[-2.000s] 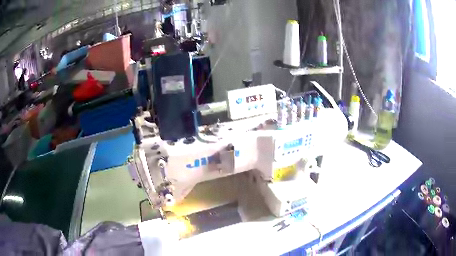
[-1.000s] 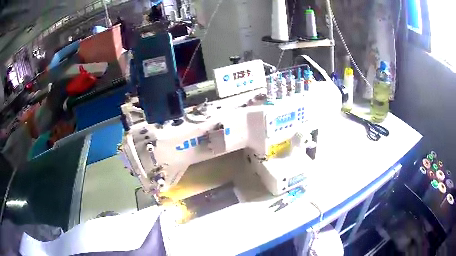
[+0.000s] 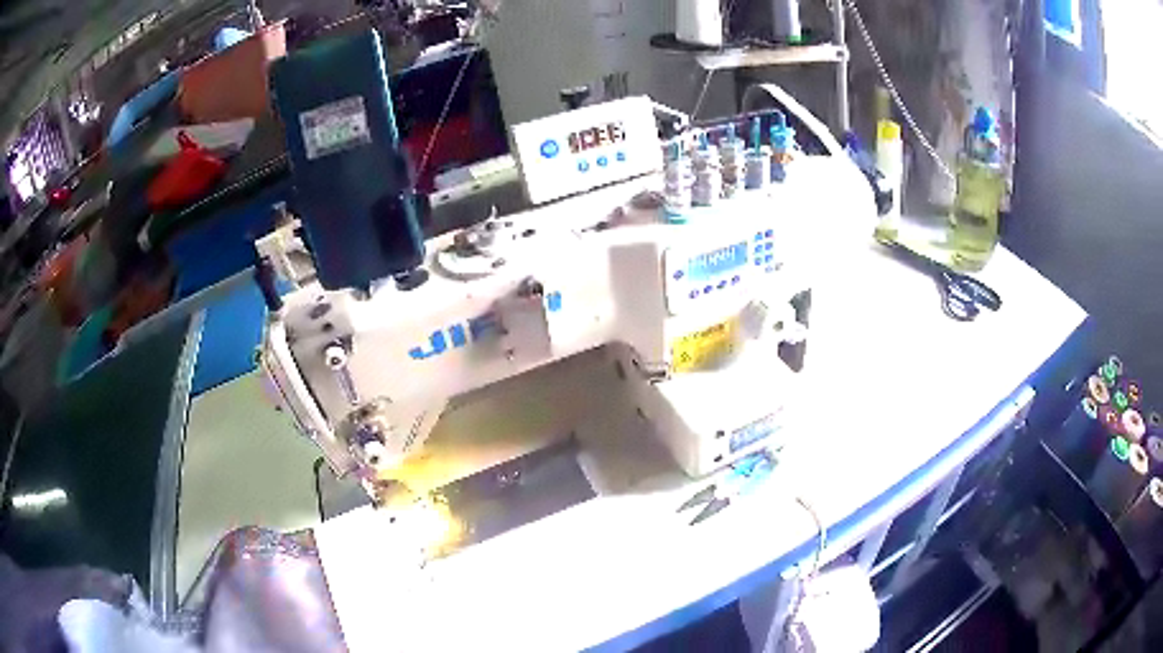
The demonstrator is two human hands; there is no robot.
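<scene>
Grey-purple cloth [image 3: 274, 587] lies at the bottom left, beside the left end of the sewing machine [image 3: 485, 319], and is cut off by the lower edge. A pale, blurred shape [image 3: 109, 625], perhaps part of the white strip, shows on the cloth in the bottom left corner. The needle area [image 3: 383, 491] is lit yellow, above the left end of the dark bed cover [image 3: 510, 498]. Thread snips [image 3: 730, 487] lie right of the bed with blades apart. Neither of my hands can be made out.
Black-handled shears [image 3: 963, 293], a bottle of yellowish liquid [image 3: 977, 198] and a small white bottle [image 3: 888, 179] stand or lie at the table's far right. A dark green surface [image 3: 77, 447] is at left. Coloured thread spools [image 3: 1122, 421] are at lower right. A thread stand [image 3: 765, 55] is behind the machine.
The machine has shifted up and left in the picture as the view moved. The broad white strip, spread across the bottom left a second ago, no longer shows there; grey-purple cloth and a pale shape do.
</scene>
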